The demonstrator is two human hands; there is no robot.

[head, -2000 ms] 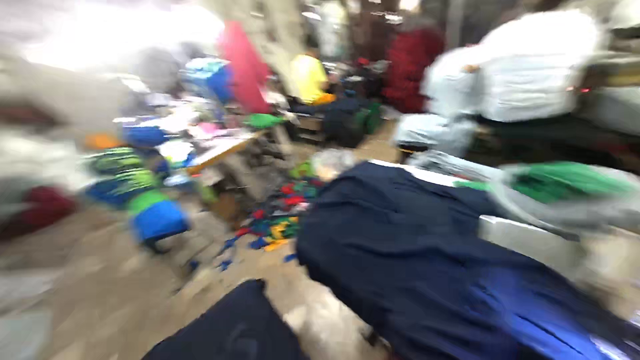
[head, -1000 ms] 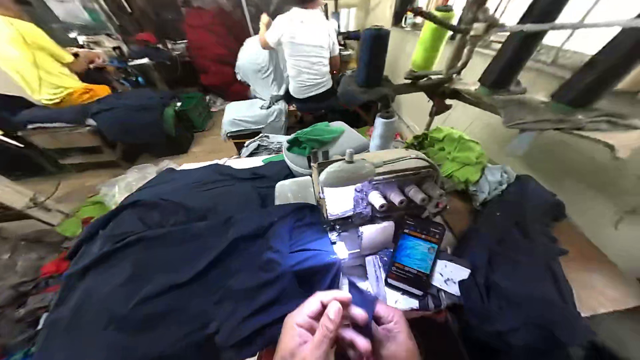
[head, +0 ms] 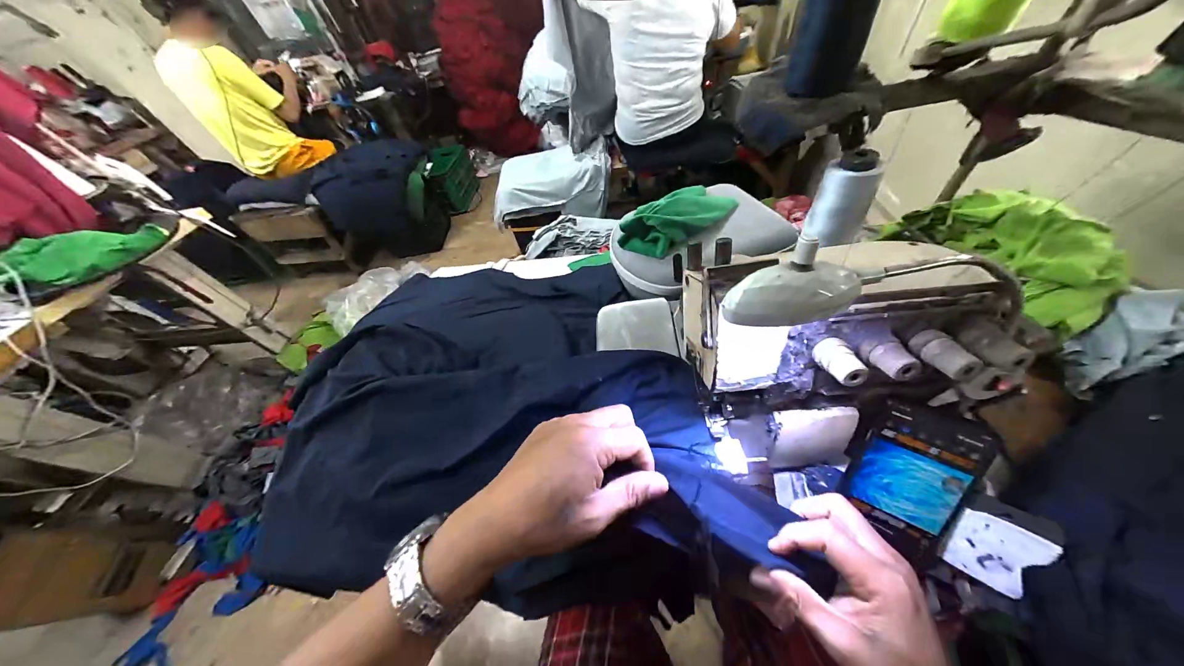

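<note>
Dark navy fabric (head: 444, 407) lies heaped over the left side of the sewing machine's table and runs up to the lit needle area. My left hand (head: 583, 481), with a metal wristwatch (head: 414, 575) on the wrist, pinches the fabric left of the needle. Lower right, my right hand (head: 851, 583) grips the cloth's edge between thumb and fingers. The sewing machine (head: 731, 342) has a lamp (head: 791, 291) over it and several thread cones (head: 840, 361) lying on its side. A phone (head: 911, 486) with a lit screen rests right of the needle.
Green cloth (head: 675, 220) sits on a grey rounded part behind the machine. Lime fabric (head: 1027, 250) is piled at right, dark fabric (head: 1110, 499) below it. Colored scraps (head: 217, 527) litter the floor. A person in yellow (head: 222, 102) and one in white (head: 652, 69) sit farther back.
The view has swung far to the machine since the oldest frame. One second ago my hands were close together over a small piece of dark cloth; now they are apart on the larger navy fabric.
</note>
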